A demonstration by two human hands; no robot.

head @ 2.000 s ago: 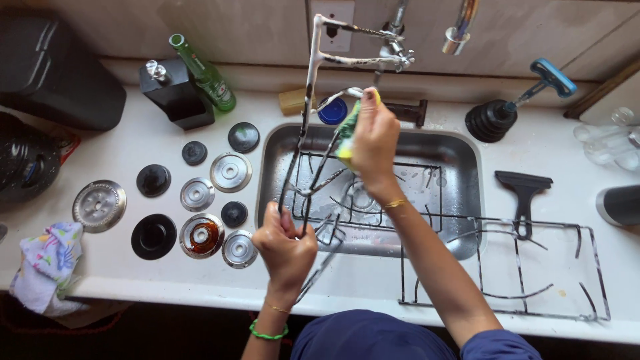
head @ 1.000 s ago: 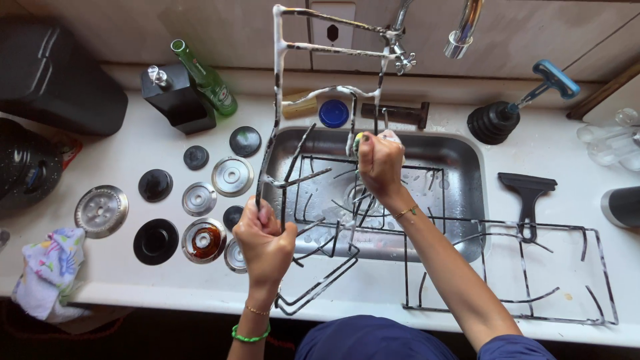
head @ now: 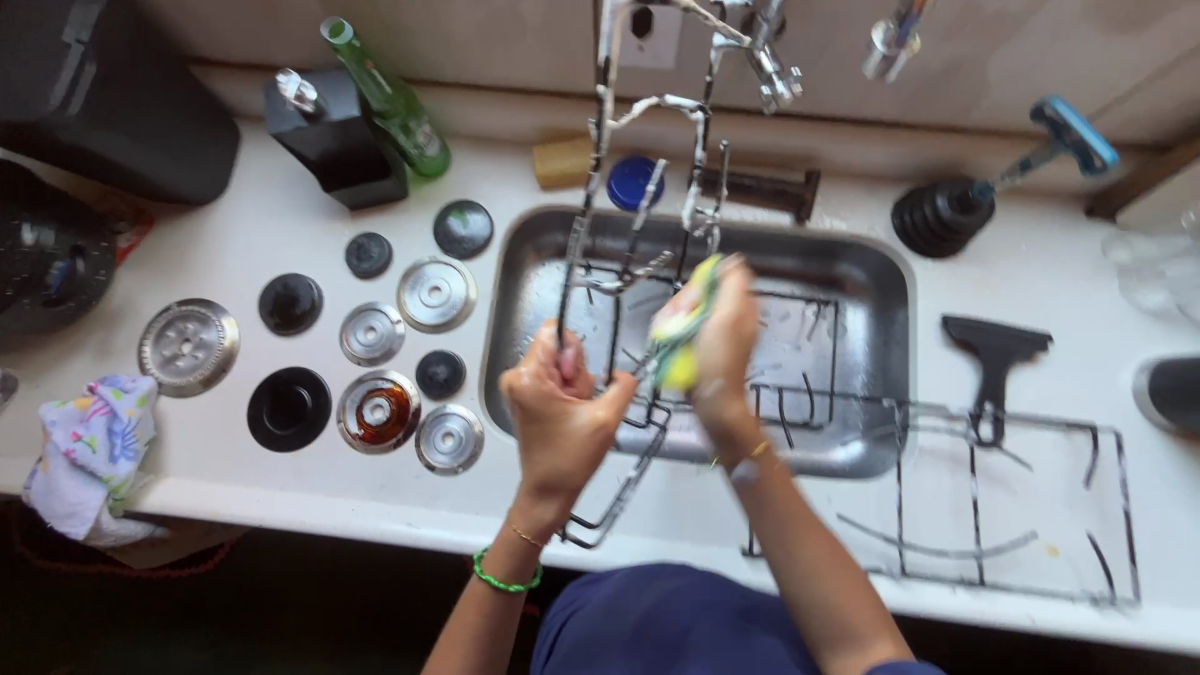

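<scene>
My left hand (head: 562,403) grips a black wire stove grate (head: 589,202) by one long bar. The grate is held up over the sink, tilted, with white suds along its upper bars. In my right hand (head: 727,347) is a yellow and green sponge (head: 682,328), blurred, close against the lower part of the grate. Below, another wire grate (head: 834,361) lies in the steel sink (head: 900,309). A third grate (head: 975,497) rests on the counter at the sink's right, partly over its rim.
Burner caps (head: 291,304) and metal burner rings (head: 437,294) lie left of the sink, near a cloth (head: 94,450). Behind stand a green bottle (head: 398,112), a black dispenser (head: 337,141) and the faucet (head: 773,75). A squeegee (head: 994,366) and a plunger (head: 942,216) are at right.
My right hand with the sponge has moved down along the grate from beside its upper part. The grate has shifted and turned in my left hand, which still grips it.
</scene>
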